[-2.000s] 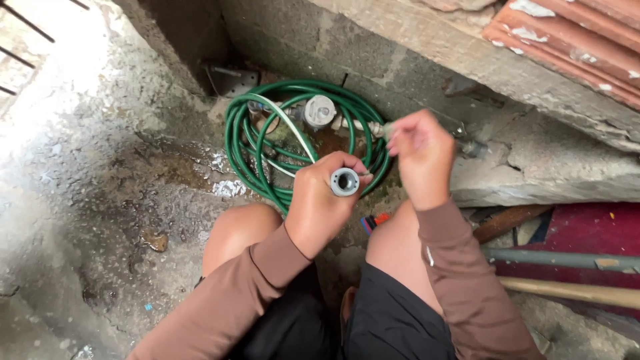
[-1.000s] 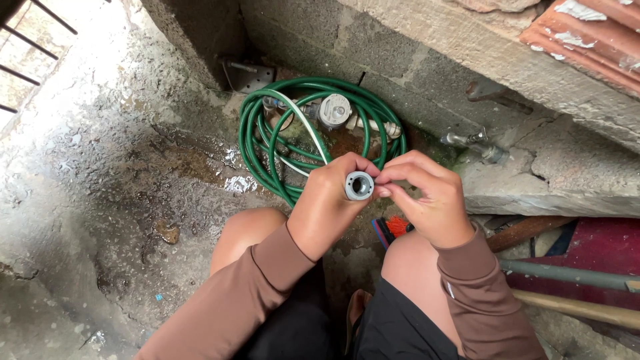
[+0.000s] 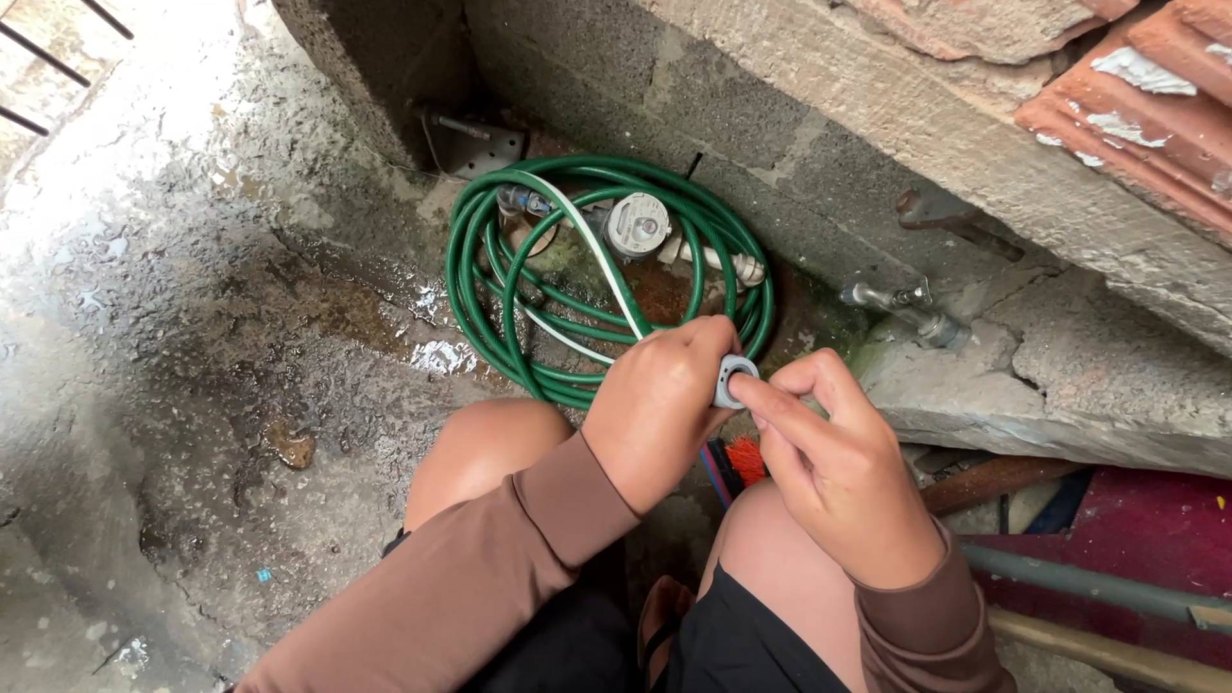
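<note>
My left hand (image 3: pixel 664 404) is closed around a grey round plastic fitting (image 3: pixel 733 382), whose open end faces me and to the right. The index fingertip of my right hand (image 3: pixel 833 457) is at the fitting's opening, with the thumb close by; how deep the fingertip sits is hard to tell. Just beyond my left hand lies a coiled green garden hose (image 3: pixel 520 356) with a white stripe. It runs around a water meter (image 3: pixel 637 225) with a pale round cap. Whether the fitting is joined to the hose is hidden by my left hand.
A metal tap (image 3: pixel 905 313) sticks out by the concrete ledge on the right. Behind the hose are a block wall (image 3: pixel 751 125) and a metal bracket (image 3: pixel 472 144). An orange-bristled brush (image 3: pixel 744 460) lies near my knee. Pipes (image 3: pixel 1078 577) lie at the lower right, and the concrete floor (image 3: pixel 212 385) is wet.
My right hand, apart from the fitting two seconds ago, has come to it, and its index fingertip is now at the opening. The fitting has tilted to the right in my left hand.
</note>
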